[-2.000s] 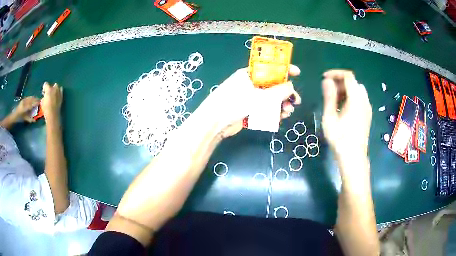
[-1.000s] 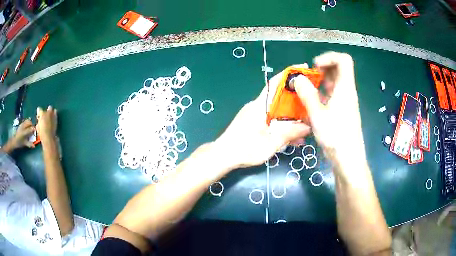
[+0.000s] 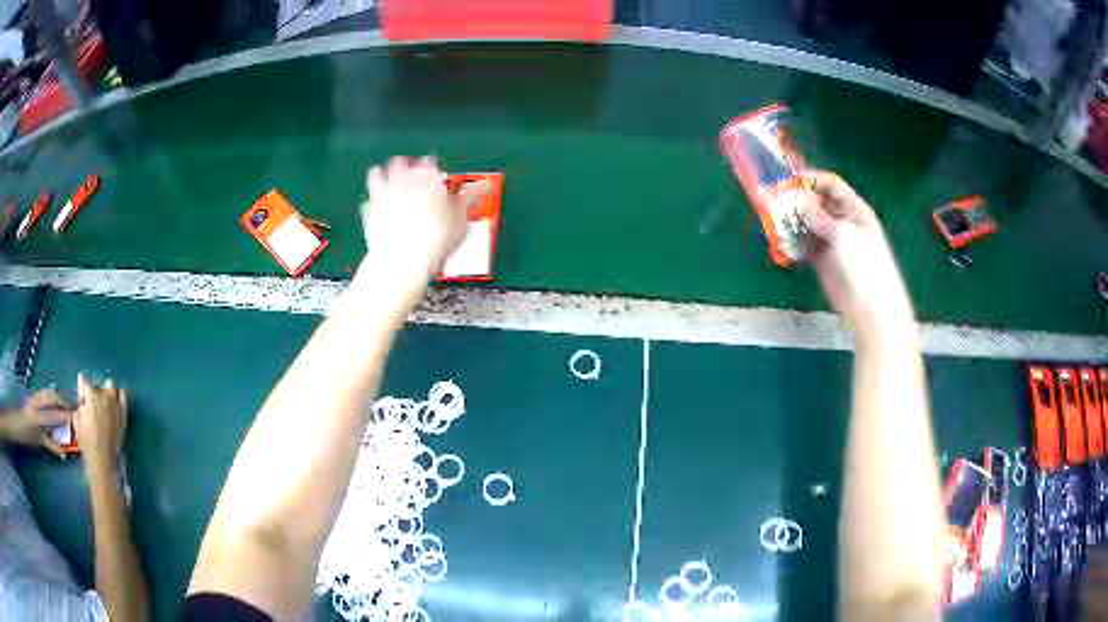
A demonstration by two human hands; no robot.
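Observation:
My left hand [image 3: 413, 216] is over the green belt, its thumb side across the upper part of an orange phone [image 3: 471, 249]. That phone lies back up, with a white rectangle on its lower half; whether my fingers grip it is unclear. My right hand [image 3: 844, 231] holds another phone [image 3: 763, 176] by its lower right edge, above the belt. Its dark screen and pale keypad face up, slightly blurred. A further phone [image 3: 287, 233] lies back up on the belt, left of my left hand, with a dark round disc and a white area.
White rings [image 3: 389, 510] are heaped at lower left, with loose ones nearby. A worn metal strip [image 3: 583, 314] divides bench and belt. An orange-edged piece [image 3: 965, 221] is on the belt at right. Phones and black rows [image 3: 1069, 522] are at lower right. Another worker's hands [image 3: 97, 419] are at left.
The view has shifted towards the belt. My hands were together on an orange phone over the bench; now they are apart over the belt, each at a phone.

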